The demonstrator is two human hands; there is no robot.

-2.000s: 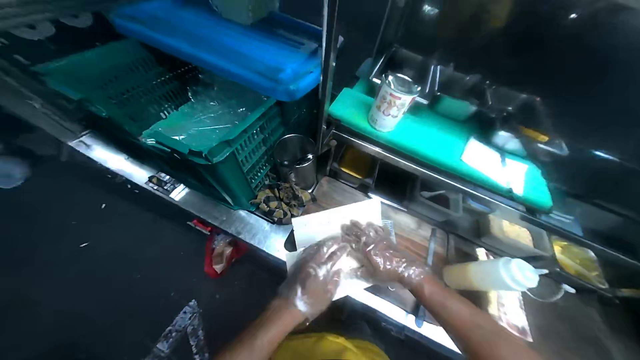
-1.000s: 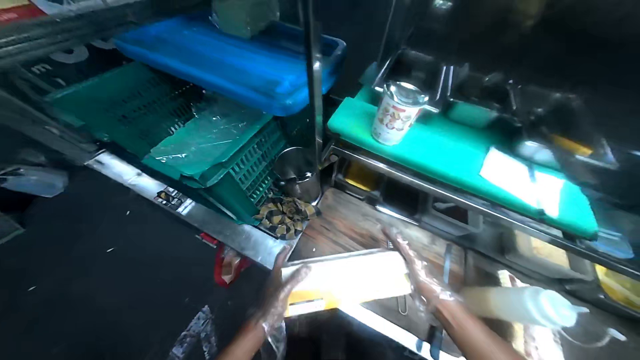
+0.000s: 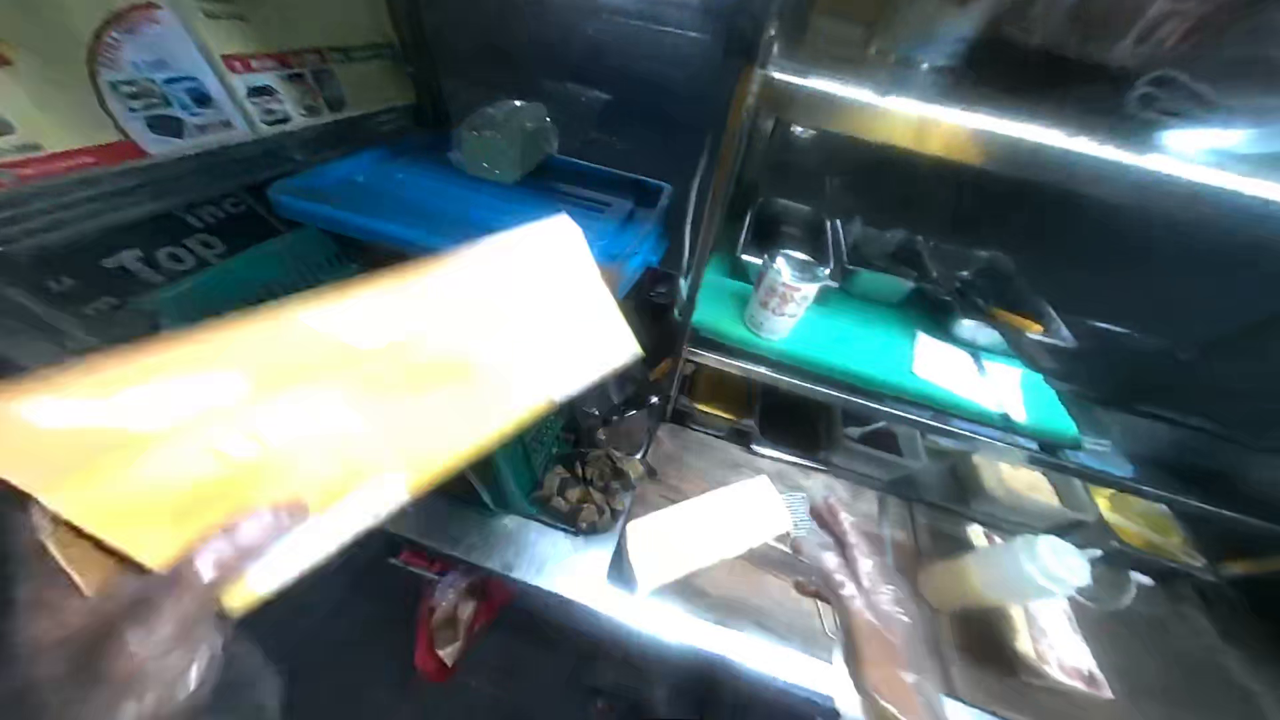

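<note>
My left hand [image 3: 170,620], in a clear plastic glove and blurred, grips the lower edge of a long yellow-and-white box [image 3: 340,390], raised at the left. My right hand [image 3: 850,580], also gloved, is apart-fingered over the wooden counter and holds nothing. Left of it lies a white rectangular piece, perhaps paper [image 3: 705,530], with a wire-like metal tool [image 3: 797,512] at its right end. A squeeze bottle [image 3: 1010,572] with pale sauce lies to the right of that hand, over a printed packet [image 3: 1065,645].
A green board [image 3: 860,350] on the shelf bears a printed cup [image 3: 785,295]. Food containers [image 3: 800,425] line the counter's back. A blue lid [image 3: 440,205] and green crate [image 3: 530,455] stand left, near dark wrapped pieces [image 3: 590,490]. A red item [image 3: 450,620] lies below the metal edge.
The box, between both hands one second ago, is now raised to the left in my left hand. My right hand has let go of it. The view has swung upward.
</note>
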